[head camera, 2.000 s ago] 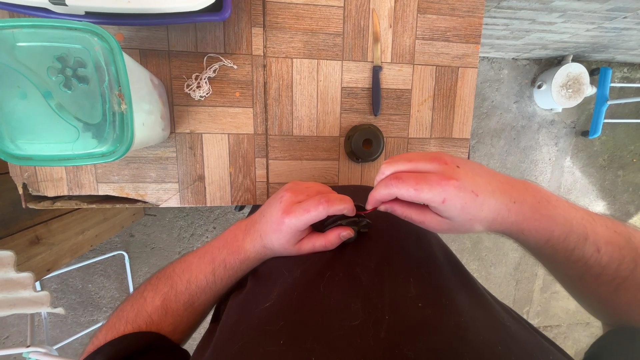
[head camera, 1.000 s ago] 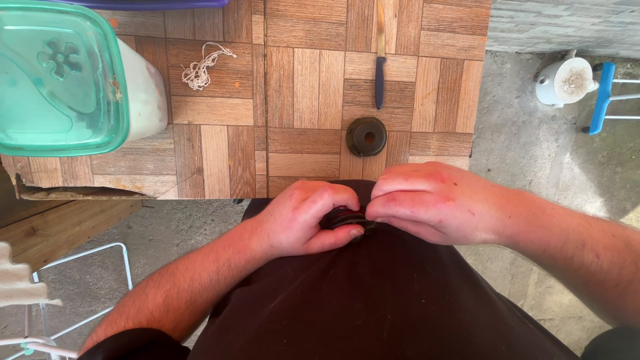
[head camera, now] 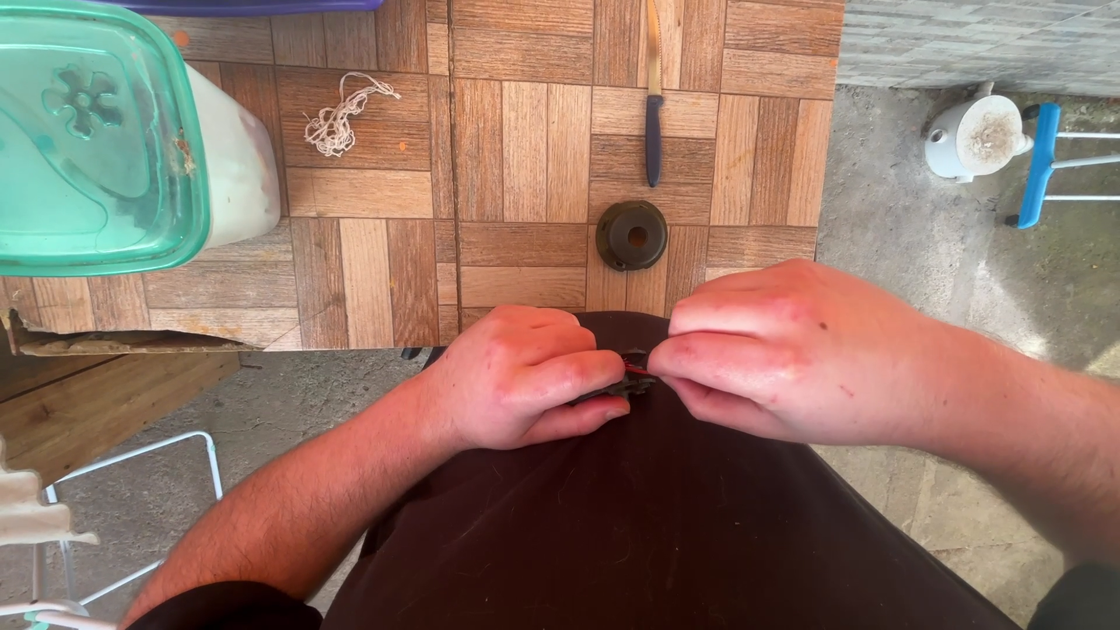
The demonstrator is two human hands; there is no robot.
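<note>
Just off the table's front edge, against the dark clothing, my left hand (head camera: pixel 534 376) is closed around a small dark part (head camera: pixel 632 381), mostly hidden by the fingers. My right hand (head camera: pixel 761 354) pinches a thin red strand (head camera: pixel 639 370) at that part; what the strand is I cannot tell. Beyond the hands, a round dark cap with a central hole (head camera: pixel 632 235) lies on the wood-patterned table (head camera: pixel 525 289). Behind the cap is a knife with a dark blue handle (head camera: pixel 654 140), its blade pointing away. A tangle of white string (head camera: pixel 336 122) rests to the left.
A plastic container with a green lid (head camera: pixel 105 201) stands at the table's left, and a purple rim (head camera: pixel 262 9) shows behind it. The table's front left edge is broken (head camera: pixel 131 341). On the concrete floor at right are a white vessel (head camera: pixel 984 136) and a blue-ended metal frame (head camera: pixel 1039 166).
My right hand has drawn slightly away from the left, and the red strand now shows between them; one second ago the hands were together and it was hidden.
</note>
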